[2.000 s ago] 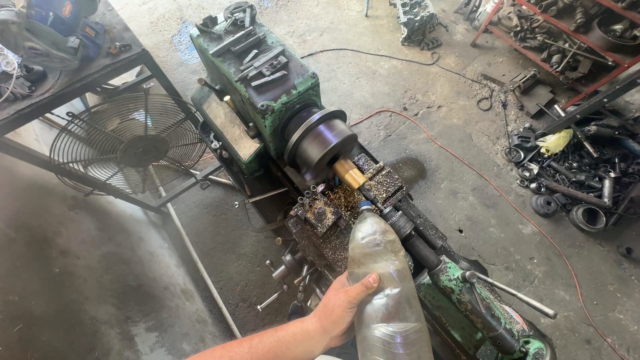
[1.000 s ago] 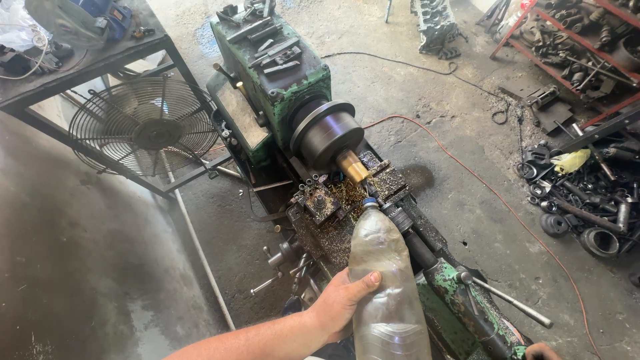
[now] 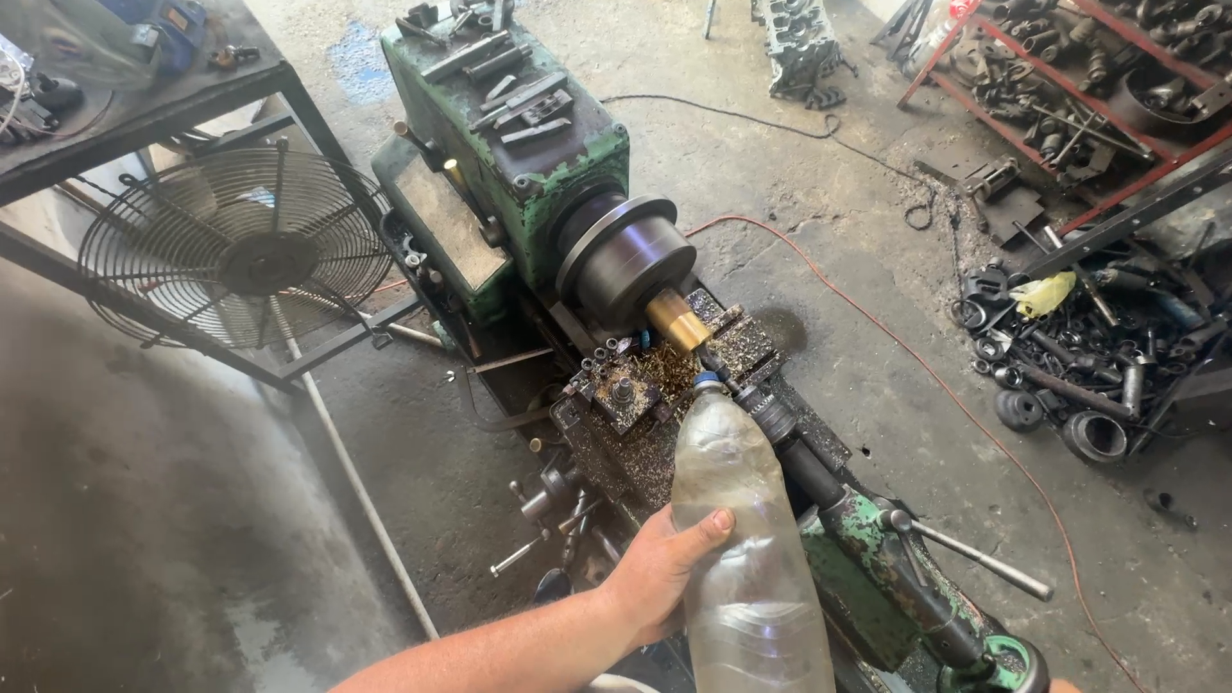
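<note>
My left hand grips a large clear plastic bottle with cloudy liquid, its blue cap pointing up at the drill chuck of a green lathe. A brass workpiece sits in the lathe chuck, with the drill bit at its end face. Brass chips lie around the tool post. Of my right hand only a sliver shows at the bottom edge, by the tailstock handwheel; its grip is hidden.
The headstock carries loose tool bits. A fan stands left under a metal bench. A tailstock lever sticks out right. Metal parts and a red rack stand at right, and a red cable crosses the floor.
My right hand, out of view two seconds ago, came in at the lower right by the tailstock and now shows only at the edge. The left hand keeps its hold on the bottle.
</note>
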